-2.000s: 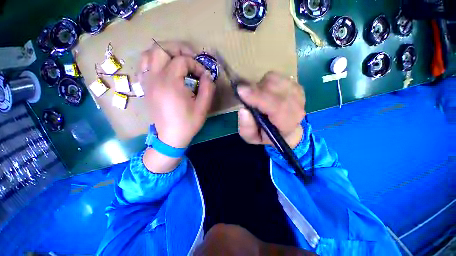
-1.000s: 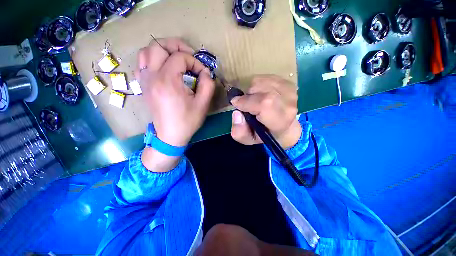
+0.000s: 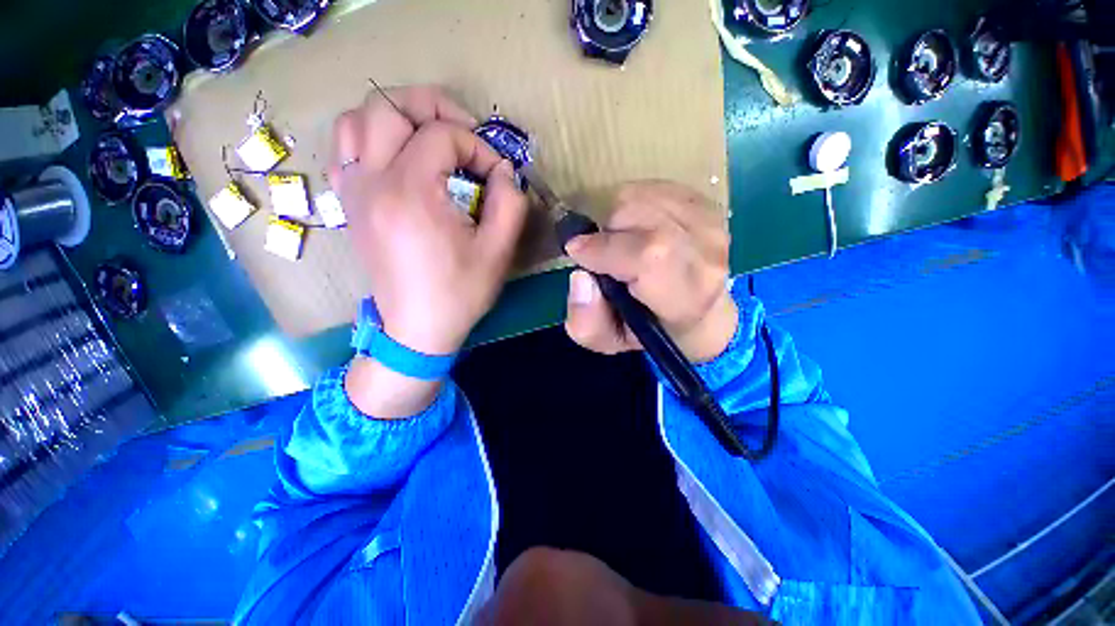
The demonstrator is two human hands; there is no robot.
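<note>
My left hand (image 3: 422,214) is over the tan work board (image 3: 648,135), its fingertips at the edge of a round black housing with circuit board (image 3: 504,143). A thin stiff strand (image 3: 389,100) sticks up from its fingers. A battery (image 3: 463,193) with a yellow edge shows between thumb and fingers, partly hidden. My right hand (image 3: 654,263) holds the black soldering iron (image 3: 666,355) like a pen. Its metal barrel points at the housing beside my left fingertips. The exact tip contact cannot be told.
Several batteries (image 3: 287,196) lie on the board's left. Another housing (image 3: 609,22) is at its far edge. More housings (image 3: 839,66) stand on the green bench at both sides. A white round part (image 3: 829,152), orange-red handles (image 3: 1069,116), a solder spool (image 3: 49,214) and a clear tray (image 3: 67,367) also show.
My right hand and the soldering iron have moved slightly left, bringing the barrel closer to the housing at my left fingertips. My left hand has stayed nearly in place.
</note>
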